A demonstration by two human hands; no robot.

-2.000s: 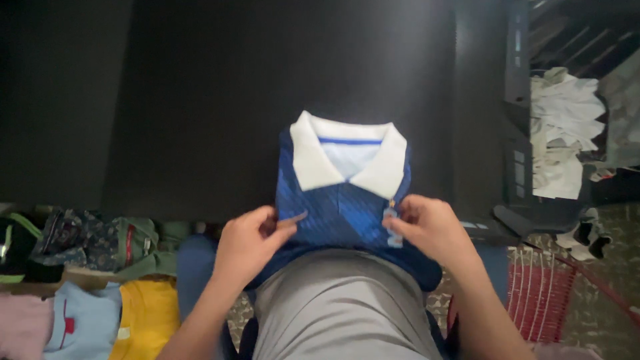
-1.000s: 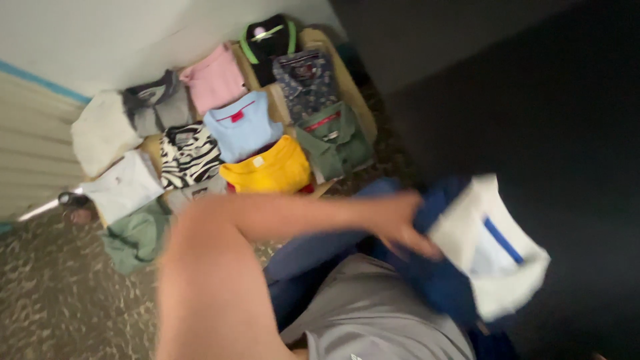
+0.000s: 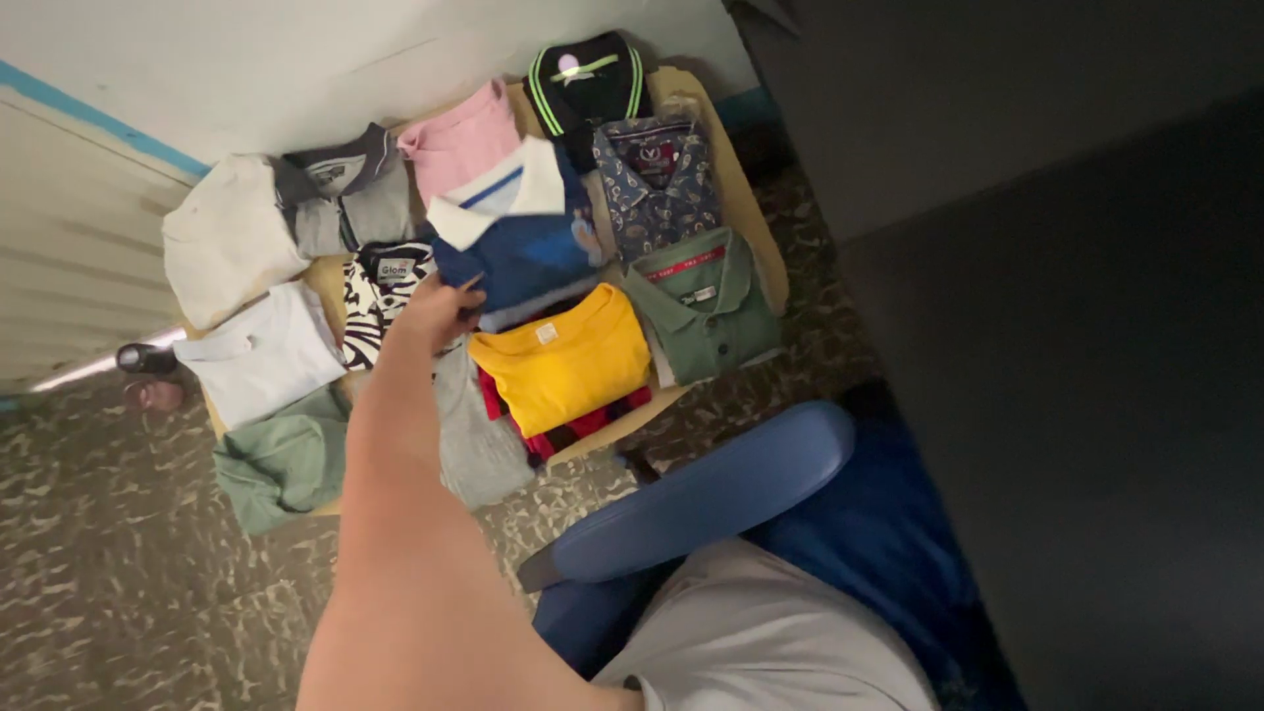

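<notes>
My left hand (image 3: 444, 308) grips the lower left edge of a folded blue shirt with a white collar (image 3: 528, 252). The shirt lies over or just above the pile of folded clothes, between a pink garment (image 3: 464, 143) and a yellow shirt (image 3: 571, 360); whether it rests on them I cannot tell. A black and white patterned shirt (image 3: 370, 316) is beside my fingers. To the right are a dark paisley shirt (image 3: 667, 202) and a green polo shirt (image 3: 716, 316). My right hand is out of view.
Folded clothes lie on a tan surface (image 3: 755, 247) low by the wall, among them a cream garment (image 3: 232, 237), a white shirt (image 3: 267, 351) and a black shirt with green stripes (image 3: 592, 89). A blue chair armrest (image 3: 701, 494) stands before me. A black table (image 3: 1047, 296) fills the right side.
The blue shirt was on the black table with both hands at it. My left hand has carried it over to the folded clothes. The view has swung to the left.
</notes>
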